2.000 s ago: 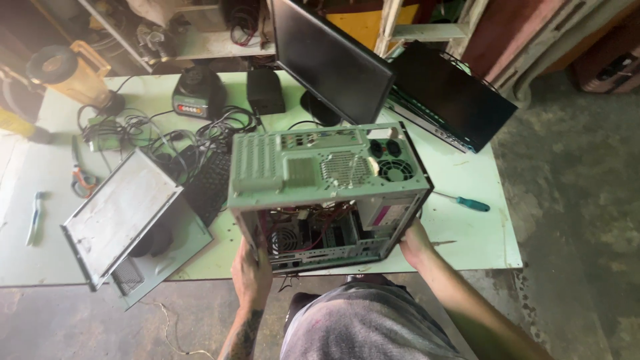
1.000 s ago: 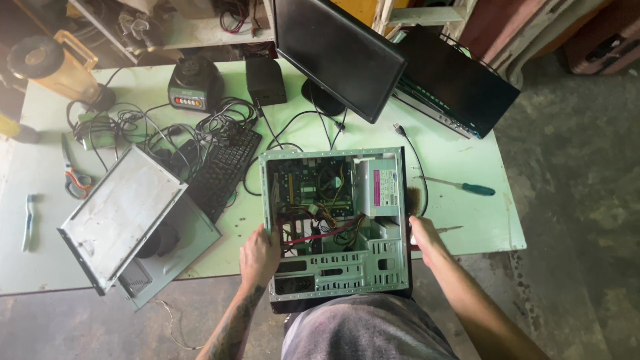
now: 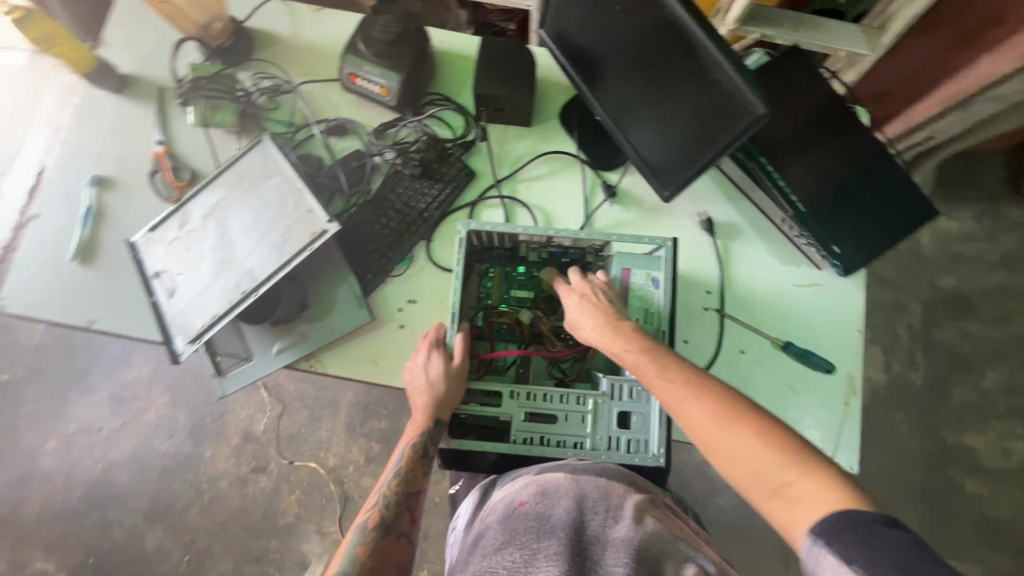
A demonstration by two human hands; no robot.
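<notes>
An open computer tower case point(image 3: 560, 412) lies at the table's front edge against my body, its inside facing up. My left hand point(image 3: 436, 372) grips the case's left side wall, thumb along the rim. Over the open case is my right hand point(image 3: 588, 304), fingers pointing down toward the motherboard point(image 3: 512, 280); whether the fingertips touch or hold anything is hidden. A power supply point(image 3: 644, 300) with a label sits at the case's upper right. Loose wires and a red cable point(image 3: 528, 353) run across the inside below my right hand.
Metal side panels point(image 3: 236, 240), a keyboard point(image 3: 408, 212), tangled cables and orange-handled scissors point(image 3: 168, 176) lie left. Behind stand a blender base point(image 3: 384, 64), a speaker point(image 3: 504, 80) and a monitor point(image 3: 656, 88). A screwdriver point(image 3: 808, 357) and a black electronics case point(image 3: 840, 168) are right.
The case was tilted upright between both hands and now lies with its open side up. My right hand has left its right side and reached inside. My left hand stays on the left side.
</notes>
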